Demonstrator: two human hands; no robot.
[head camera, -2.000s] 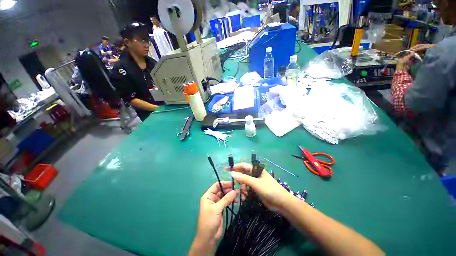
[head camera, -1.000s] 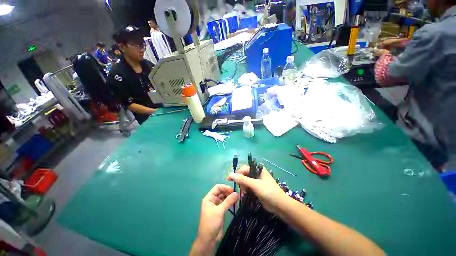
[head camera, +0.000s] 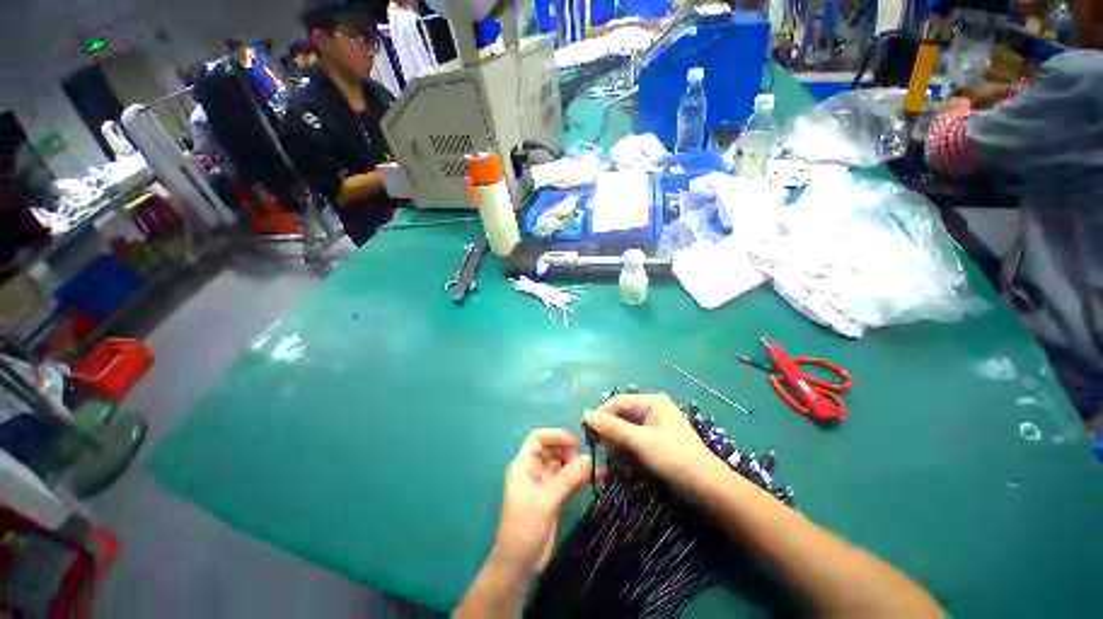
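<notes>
A thick bundle of thin black cables (head camera: 629, 544) lies on the green bench at the near edge, its connector ends (head camera: 738, 460) fanned out to the right, some with pale tips. My right hand (head camera: 653, 438) lies over the top of the bundle, its fingers closed on black cable ends. My left hand (head camera: 541, 490) is left of the bundle, thumb and fingertips at a single black cable that runs down between my hands. The connector tip of that cable is mostly hidden by my right fingers.
Red-handled scissors (head camera: 803, 380) and a thin metal rod (head camera: 708, 387) lie right of the hands. Farther back are a small white bottle (head camera: 633, 278), white ties (head camera: 547, 294), a dark tool (head camera: 466, 271), an orange-capped bottle (head camera: 494, 206), a blue tray and plastic bags (head camera: 847, 254). People stand left and right.
The view has shifted, so bench items appear further right. Separate upright cable ends no longer stand above my hands. My right fingers now cover the held cable's tip.
</notes>
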